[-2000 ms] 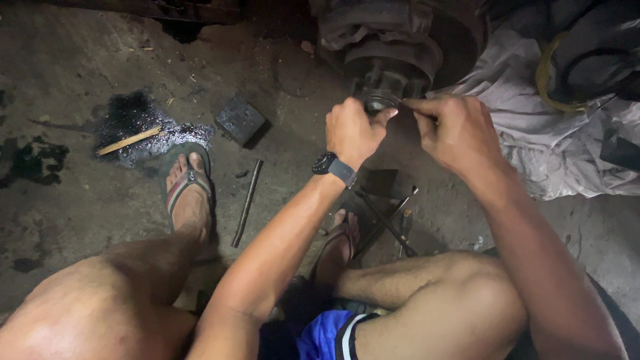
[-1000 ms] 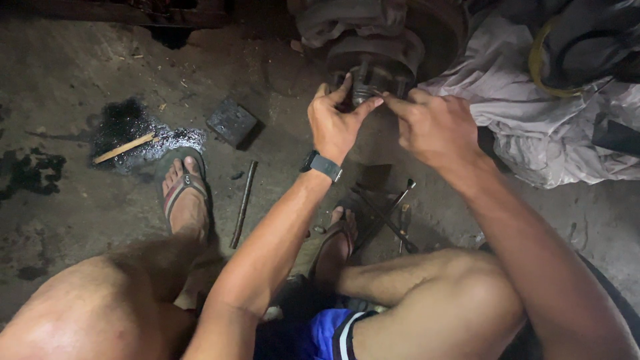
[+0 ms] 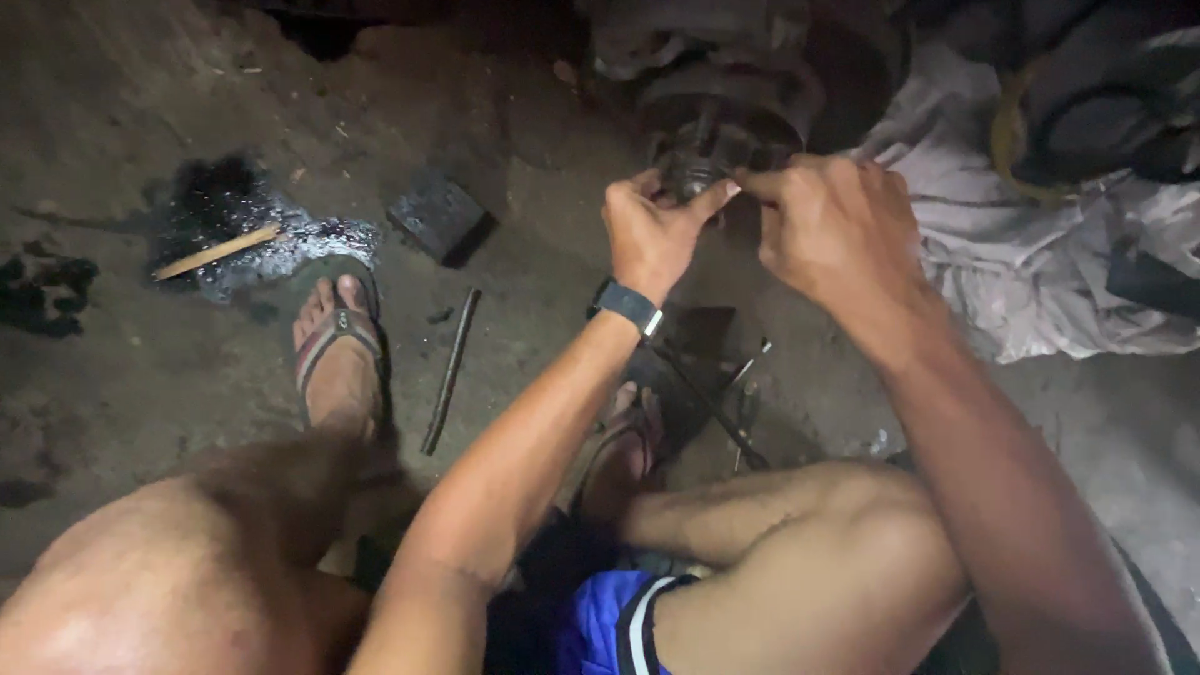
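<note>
At the upper middle, a dark wheel hub assembly (image 3: 717, 117) has a ribbed metal end (image 3: 696, 174) facing me. My left hand (image 3: 656, 230), with a watch (image 3: 626, 307) on its wrist, has its thumb and fingers around the lower left of that end. From the right, my right hand (image 3: 830, 225) reaches to the same end, its index fingertip close to my left thumb. The other fingers of my right hand are curled. Whether a small part is held between the fingertips is too dim to tell.
A dark block (image 3: 436, 217) and a thin metal rod (image 3: 452, 370) lie on the floor. Long tools (image 3: 708, 403) lie beside my right foot. A wooden stick (image 3: 217, 251) rests on a wet, oily patch. Crumpled pale sheeting (image 3: 994, 272) is at right.
Both hands have stayed at the hub. My right hand's fingers have shifted around its end, and my left thumb now points toward the right index finger. The view has moved slightly.
</note>
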